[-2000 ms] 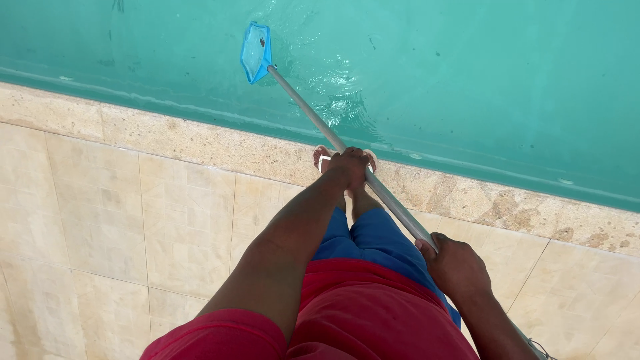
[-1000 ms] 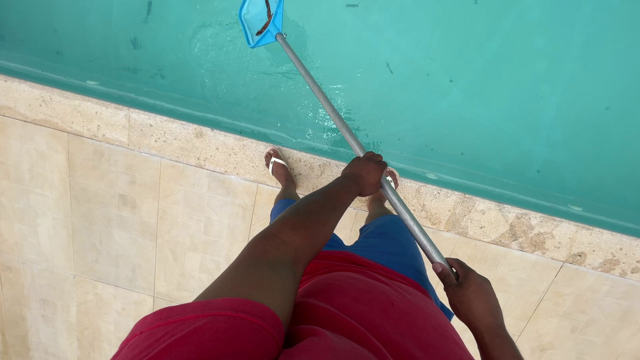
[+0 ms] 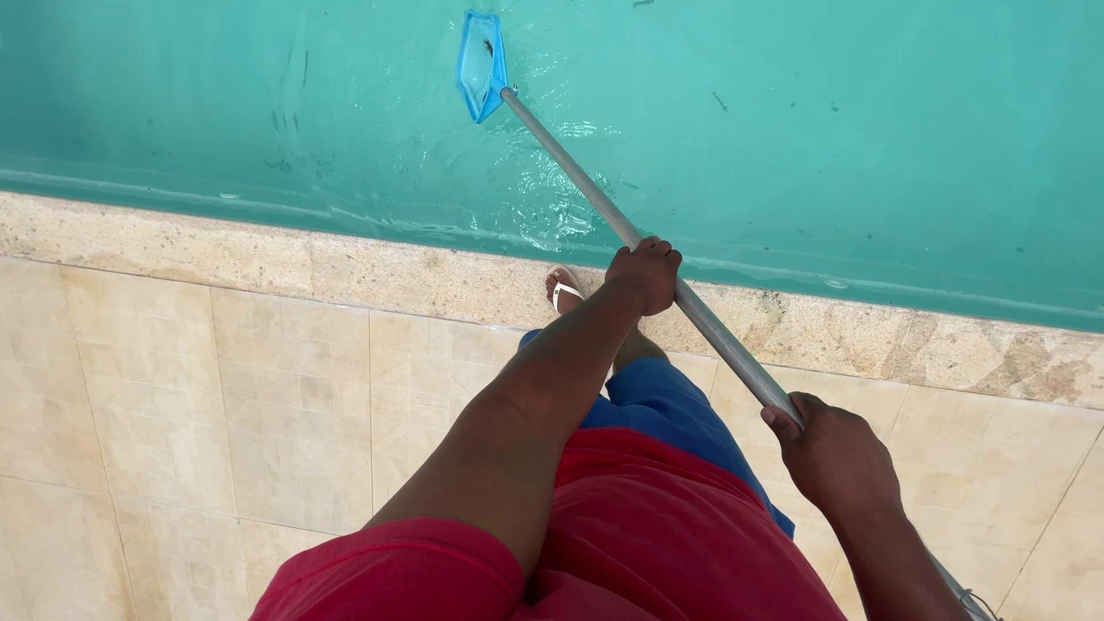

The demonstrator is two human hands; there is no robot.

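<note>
A grey metal pole (image 3: 573, 168) runs slantwise from the pool to the lower right, past my right forearm. My left hand (image 3: 649, 274) is closed around its middle, above the pool's edge. Lower down, my right hand (image 3: 832, 448) grips the same pole, thumb along its near side. At the far end is a blue pool skimmer net (image 3: 481, 67), over or in the water; which, I cannot tell. A small dark piece of debris (image 3: 488, 47) lies against its mesh.
Turquoise pool water (image 3: 819, 155) spans the top, with dark specks in it. A stone coping (image 3: 172, 237) borders it, and one foot in a white-strapped flip-flop (image 3: 565, 291) stands there. Beige paving tiles (image 3: 293, 405) lie behind. A thin cord (image 3: 979, 602) shows near the pole's lower end.
Since one second ago the skimmer net has turned to a narrower angle and sits lower in view. Both hands have stayed on the pole. The view has shifted slightly.
</note>
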